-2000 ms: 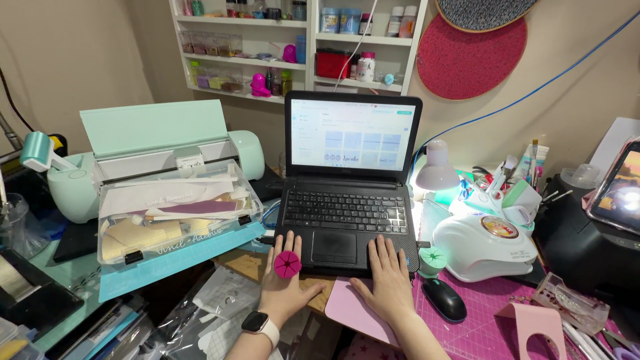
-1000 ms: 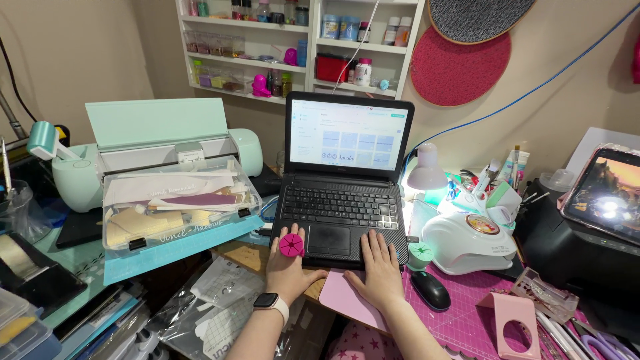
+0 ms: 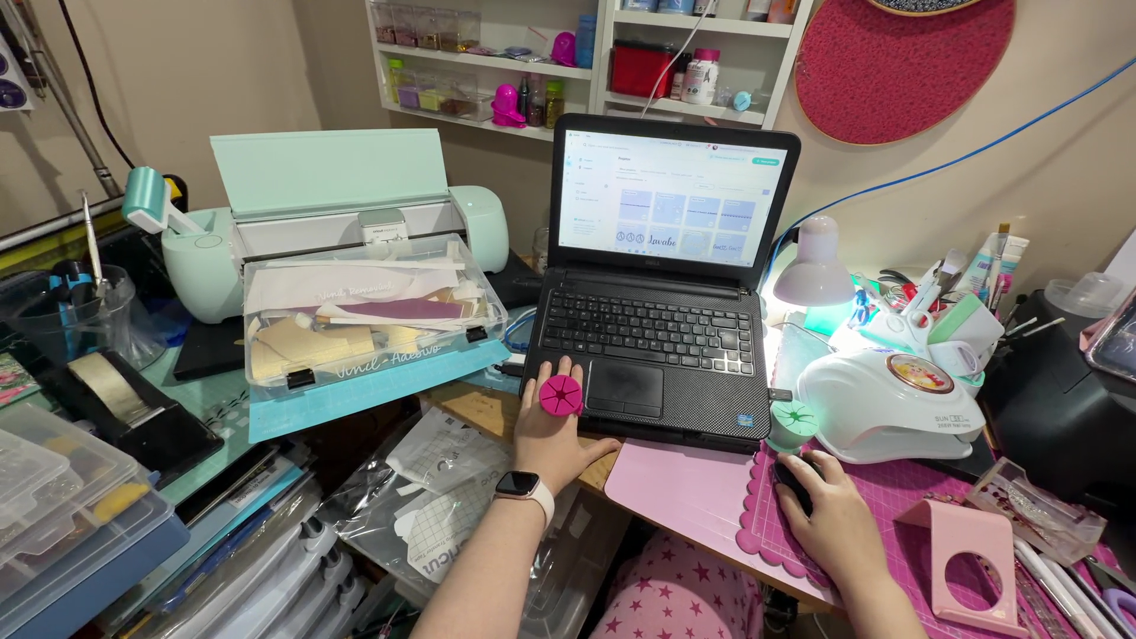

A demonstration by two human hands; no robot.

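Note:
A black Dell laptop stands with its lid raised and its screen lit. My left hand rests flat on the left palm rest; a round magenta slotted piece sits on the back of its fingers, and how it is fixed is hidden. A smartwatch with a pale band is on that wrist. My right hand lies over a black computer mouse on a scalloped magenta mat, right of the laptop's front corner. A mint slotted piece stands just behind the mouse.
Left of the laptop are a mint cutting machine and a clear plastic case of vinyl scraps. A white nail lamp, a desk lamp and a pink stand are at the right. Plastic bags lie below the desk edge.
My right hand has moved right, from the laptop's right palm rest onto the mouse. My left hand remains on the left palm rest.

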